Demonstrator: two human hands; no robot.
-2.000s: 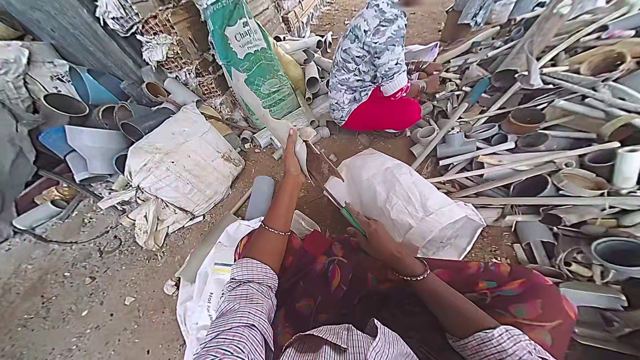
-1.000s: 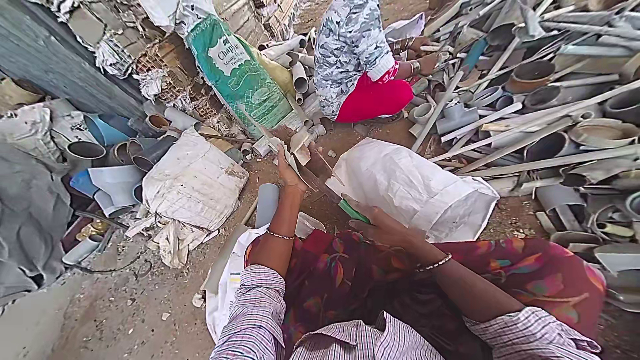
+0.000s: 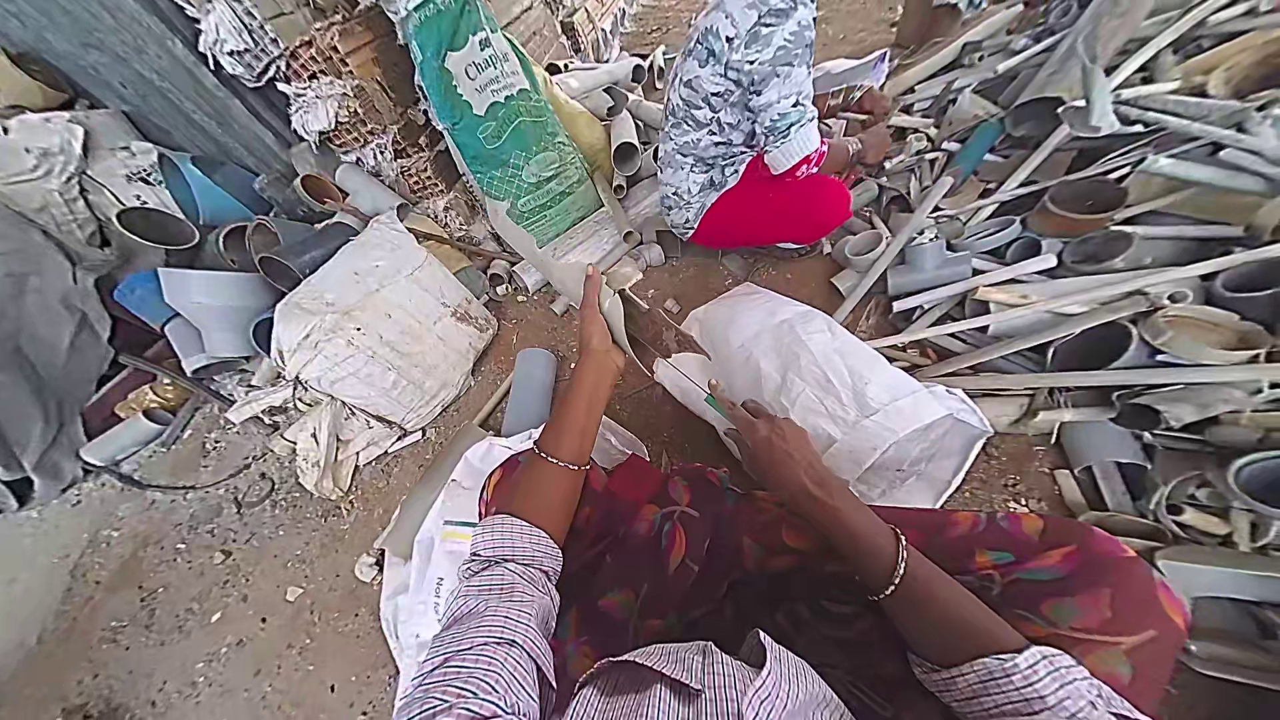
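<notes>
My left hand [image 3: 598, 325] grips a pale grey piece of split plastic pipe [image 3: 570, 278], its fingers pointing away from me. My right hand [image 3: 765, 440] is closed on a green handle [image 3: 716, 405], from which a thin straight blade [image 3: 683, 374] reaches to the pipe piece; it looks like a saw or a long knife. A brown, rusty-looking flat piece [image 3: 665, 335] is beside the blade, and I cannot tell what it is. Beyond my right hand a white woven sack [image 3: 830, 390] lies on the ground. A grey pipe length [image 3: 530, 390] stands left of my left forearm.
A stuffed white sack [image 3: 375, 320] sits at the left, beside grey and blue pipe fittings [image 3: 215, 300]. A green and white printed sack [image 3: 525, 130] leans at the back. A person in a camouflage top [image 3: 735, 110] crouches ahead. Scrap pipes [image 3: 1080, 270] are heaped at the right.
The pipe piece, reaching up and away from my left hand two seconds ago, now angles more to the left. Both hands remain on what they hold. The view has shifted slightly.
</notes>
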